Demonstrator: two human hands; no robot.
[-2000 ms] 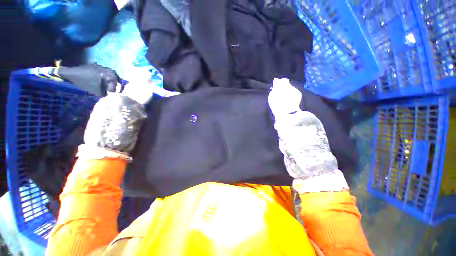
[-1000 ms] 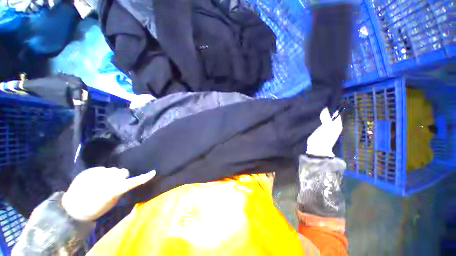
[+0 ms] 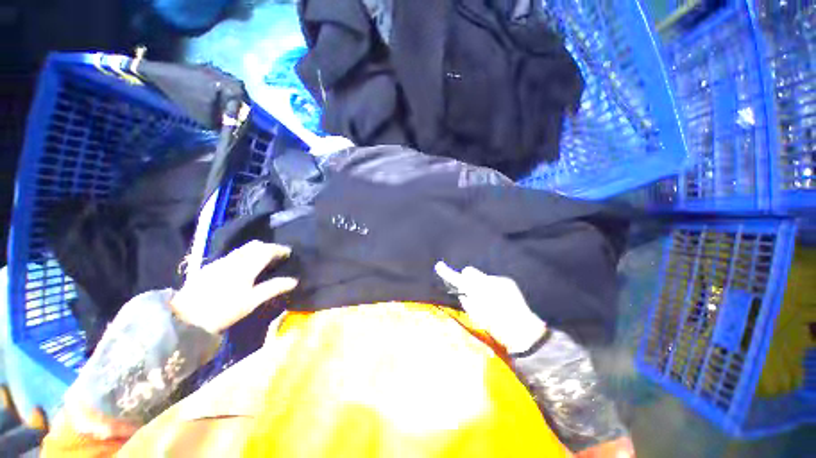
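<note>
A dark jacket (image 3: 403,241) lies across the lap, with a short row of shiny cuff buttons (image 3: 349,224) facing up. Shinier, crinkled lining (image 3: 403,165) shows along its far edge. My left hand (image 3: 234,284), in a white glove, is at the jacket's left end, thumb and forefinger apart with no cloth visibly pinched between them. My right hand (image 3: 494,307), in a white glove, lies on the jacket's near part, fingers pointing left. Its palm side is hidden, so I cannot tell whether it holds cloth or a tool.
A pile of dark jackets (image 3: 447,80) lies ahead. A blue crate (image 3: 34,206) at left holds dark garments, with a dark strap (image 3: 219,170) over its rim. More blue crates (image 3: 673,116) stand at right; one lower right (image 3: 783,268) has yellow material (image 3: 792,331) inside.
The raised sleeve at right is down, and cuff buttons now show on the lap. My right hand has moved left and inward onto the jacket. My left hand has moved slightly up and right.
</note>
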